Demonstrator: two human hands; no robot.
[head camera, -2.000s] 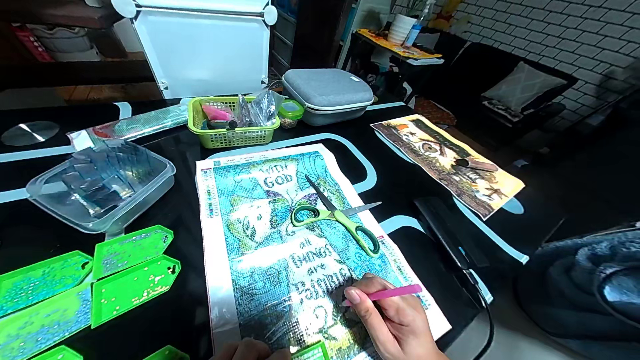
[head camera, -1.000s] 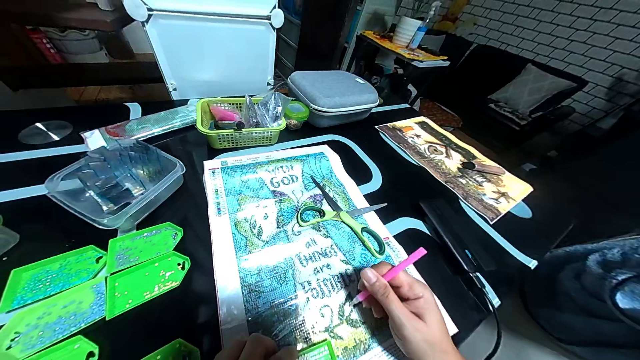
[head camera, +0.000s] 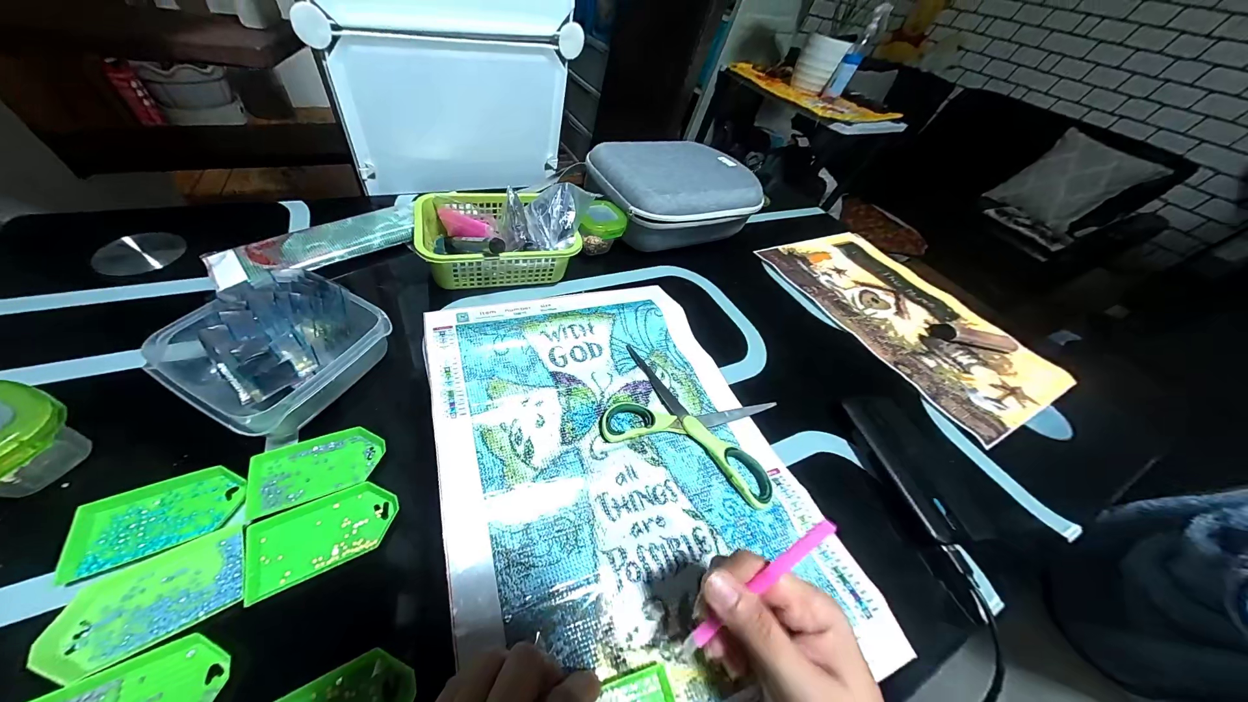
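Observation:
My right hand grips a pink diamond-painting pen, its tip low over the lower part of a diamond-painting canvas. My left hand rests at the canvas's bottom edge, only its fingers in view; something thin and pale shows by a fingertip, but what it holds is unclear. Between the hands a small green tray lies partly cut off by the frame. Open scissors with green handles lie across the canvas. Several green bead trays holding small drills are at the left.
A clear plastic container of small packets stands at the left, beyond the trays. Behind the canvas are a green basket and a grey zip case. A printed picture and a black device with a cable lie right.
My right hand has moved slightly, and the pink pen's tilt has altered since the earliest frame. My left hand stays near the canvas's bottom edge. The scissors have not moved on the canvas.

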